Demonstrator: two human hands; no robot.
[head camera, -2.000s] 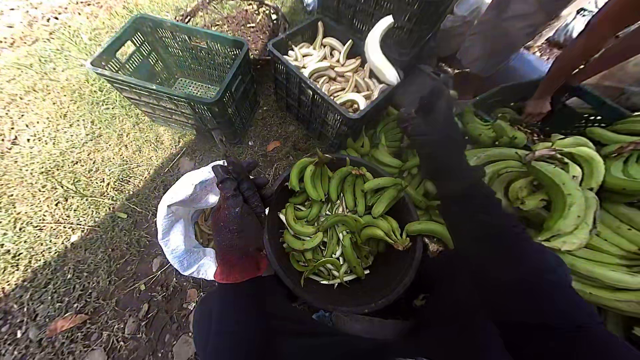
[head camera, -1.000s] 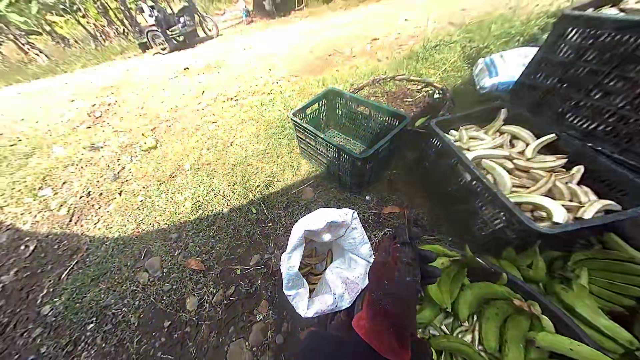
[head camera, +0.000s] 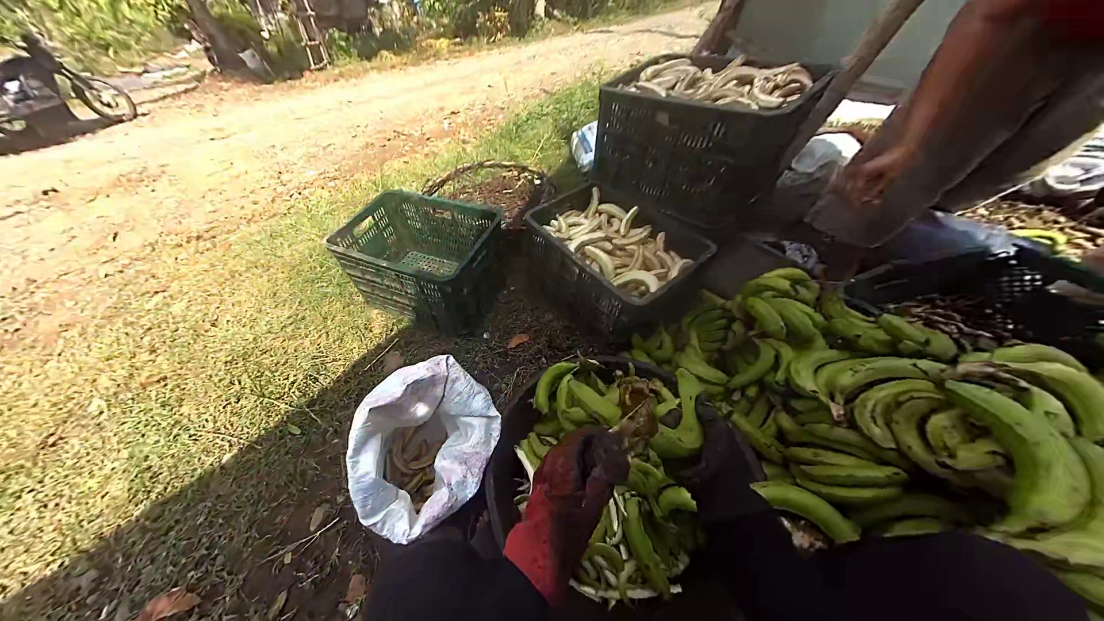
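Note:
My left hand (head camera: 576, 487), in a red and dark glove, is over the black tub (head camera: 498, 483). Its fingers are curled at the brown stem end of a green banana bunch (head camera: 681, 423). Below it, green bananas and pale peel strips (head camera: 634, 539) fill the tub. A dark sleeve (head camera: 733, 483) crosses the tub's right side; my right hand cannot be made out there. Left of the tub stands an open white sack (head camera: 466, 457) with peels inside. Peeled bananas (head camera: 617, 241) lie in a black crate (head camera: 573, 280) behind the tub.
A green crate (head camera: 414, 259) stands on the grass at left. Behind, a taller black crate (head camera: 681, 147) holds peeled bananas. Green banana bunches (head camera: 931, 405) are heaped at right. Another person's arm (head camera: 923, 129) reaches down near a dark crate (head camera: 1009, 285). A motorbike (head camera: 52, 90) stands far left.
My left hand has moved from beside the sack into the tub. The peeled banana my right hand held up two seconds ago is no longer seen in it. The view has swung about.

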